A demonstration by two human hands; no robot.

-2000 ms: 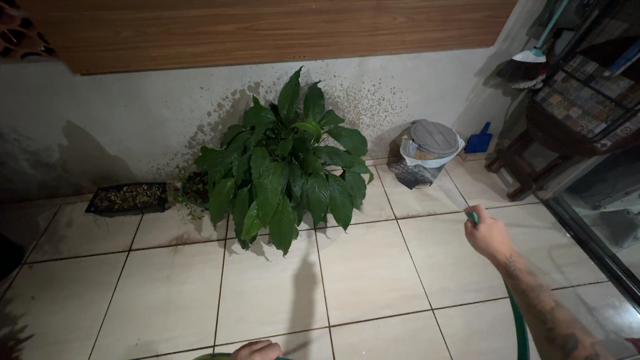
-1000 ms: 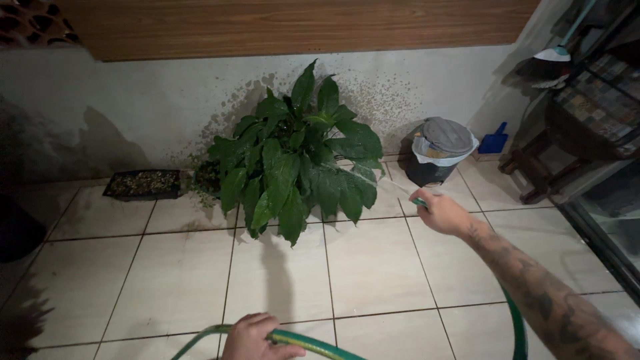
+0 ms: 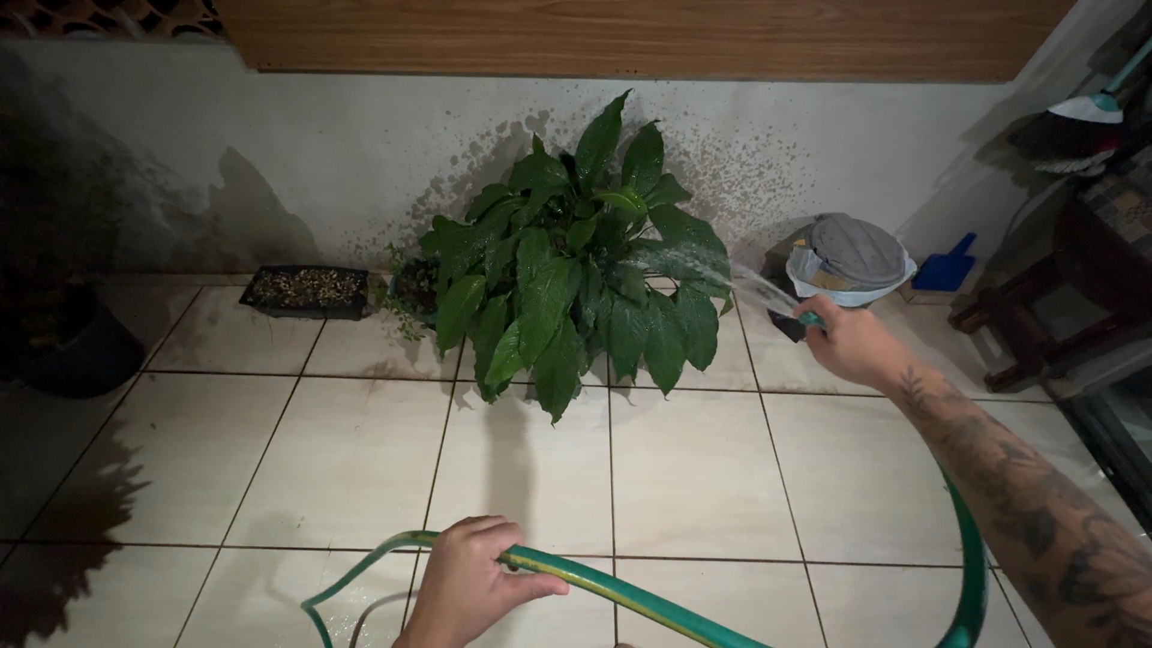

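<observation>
My right hand [image 3: 850,342] grips the end of a green garden hose [image 3: 630,594] at the right, and water sprays left from it onto the leaves of a large broad-leaved plant [image 3: 558,288]. The plant stands against the wall, its leaves wet; its pot is hidden under them. Lower down, near the bottom centre, my left hand [image 3: 472,576] is closed around a middle stretch of the same hose, which has a yellow stripe. From there the hose bends down to the floor on the left. Water spots cover the wall behind the plant.
Left of the plant are a small trailing plant [image 3: 409,292], a black rectangular planter [image 3: 306,292] and a dark pot [image 3: 85,351]. To the right stand a lined bin [image 3: 850,261], a blue dustpan [image 3: 943,263], a dark wooden stool [image 3: 1035,315] and a broom [image 3: 1084,108]. A wooden panel [image 3: 630,40] overhangs the wall.
My left hand has risen into fuller view with the hose in it. My right hand has moved left, and the spray that went toward the bin now lands on the plant.
</observation>
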